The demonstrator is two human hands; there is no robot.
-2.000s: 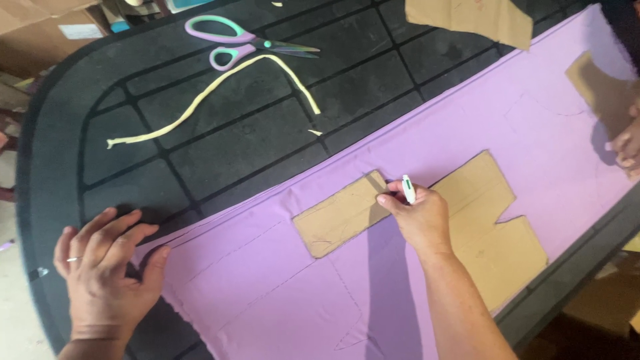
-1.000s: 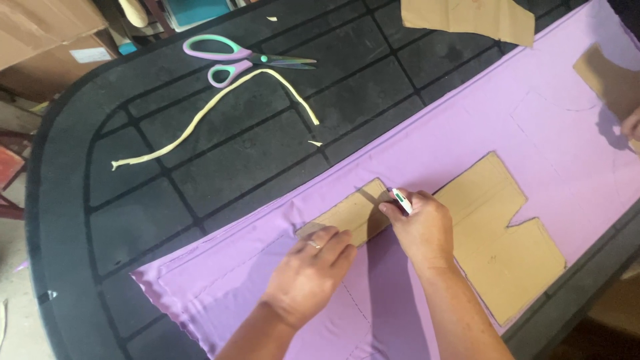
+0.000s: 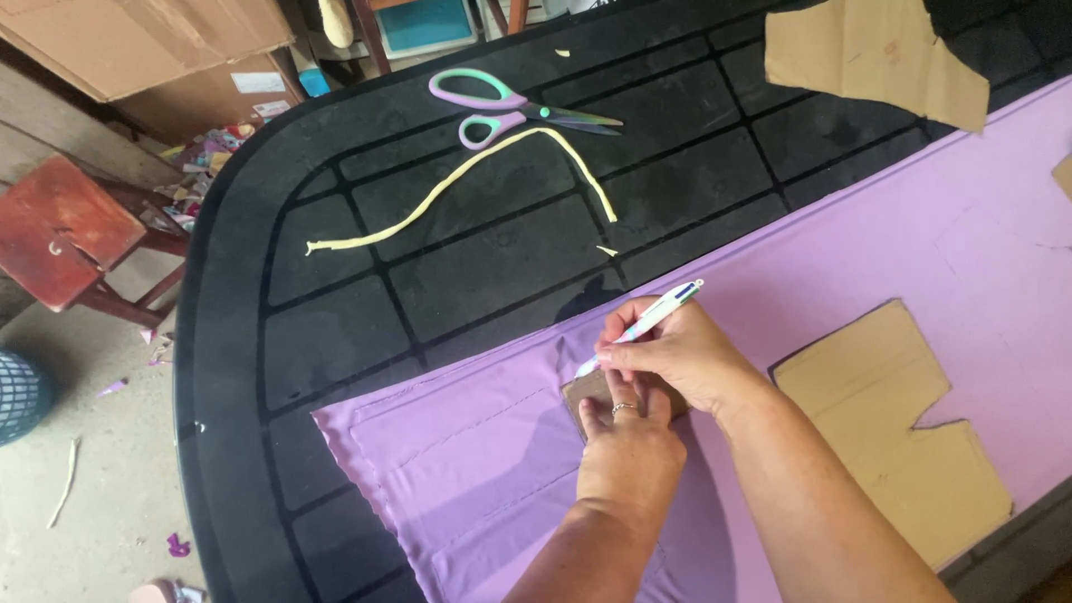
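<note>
Lilac fabric (image 3: 486, 435) lies over the black table, with dashed pen lines on it. A small cardboard pattern piece (image 3: 590, 389) rests on the fabric, partly hidden by both hands. My left hand (image 3: 628, 452), a ring on one finger, presses flat on that piece with its fingers spread. My right hand (image 3: 678, 352) grips a white multicolour ballpoint pen (image 3: 649, 322), its tip at the piece's upper left corner. To the right, a larger notched cardboard pattern piece (image 3: 888, 427) lies on the fabric.
Scissors (image 3: 523, 109) with lilac and mint handles lie on the black table (image 3: 335, 335), above a pale yellow fabric strip (image 3: 435, 193). Another cardboard piece (image 3: 871, 63) overlaps the fabric's far edge. Beyond the table stand a red wooden stool (image 3: 71, 230), a blue basket (image 3: 21, 394) and cardboard boxes (image 3: 151, 42).
My left hand has moved from the fabric's left corner onto the small cardboard piece. The pen has moved to that piece's upper left corner. Another person's hand at the right is no longer in view.
</note>
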